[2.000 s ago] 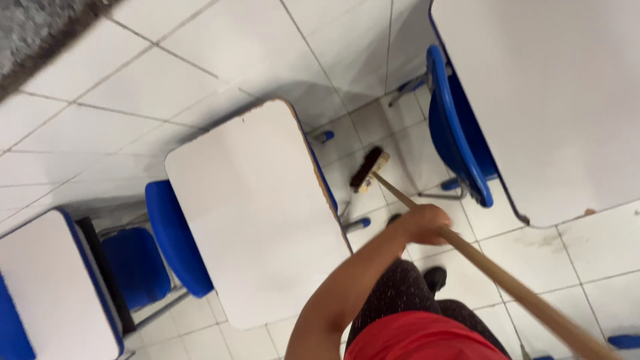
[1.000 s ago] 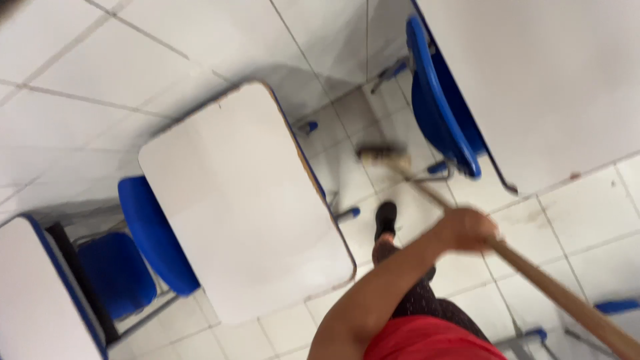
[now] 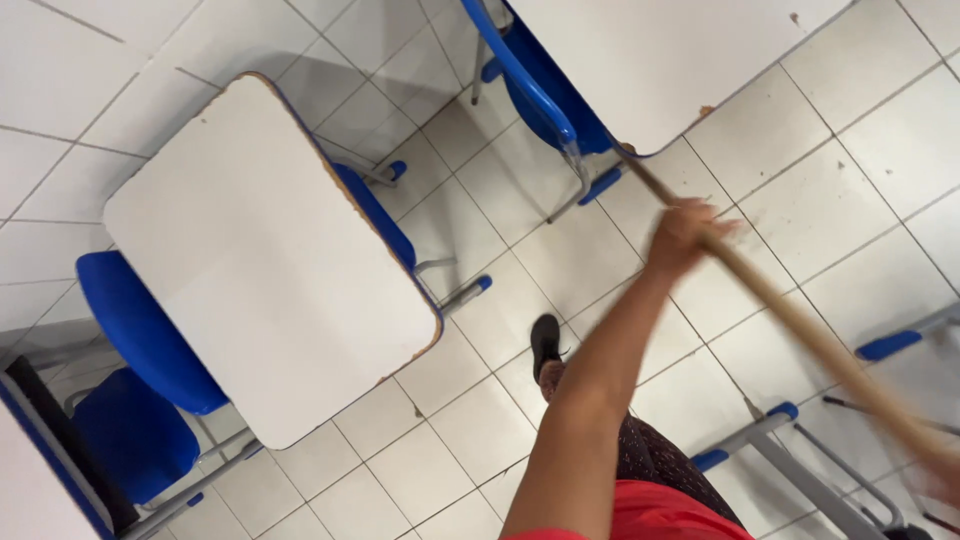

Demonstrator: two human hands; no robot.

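My left hand (image 3: 686, 232) is around the middle of a wooden broom handle (image 3: 795, 319), its fingers blurred. The handle slants from the upper middle down to the right edge. At that edge my right hand (image 3: 936, 480) shows only in part, blurred, on the handle's upper end. The far end of the handle passes under the corner of a white desk top (image 3: 660, 67), and the broom head is hidden there.
A white desk (image 3: 270, 262) with chipped edges stands at left, with blue chairs (image 3: 142, 330) beside it. A blue chair (image 3: 540, 90) adjoins the upper desk. Metal legs with blue caps (image 3: 780, 412) stand lower right. My black shoe (image 3: 546, 337) is on the tiled floor (image 3: 480, 420), where small debris lies.
The broom head, seen on the floor between the desks in both earlier frames, is now out of sight at the upper desk. My left hand is still on the handle. The view has shifted.
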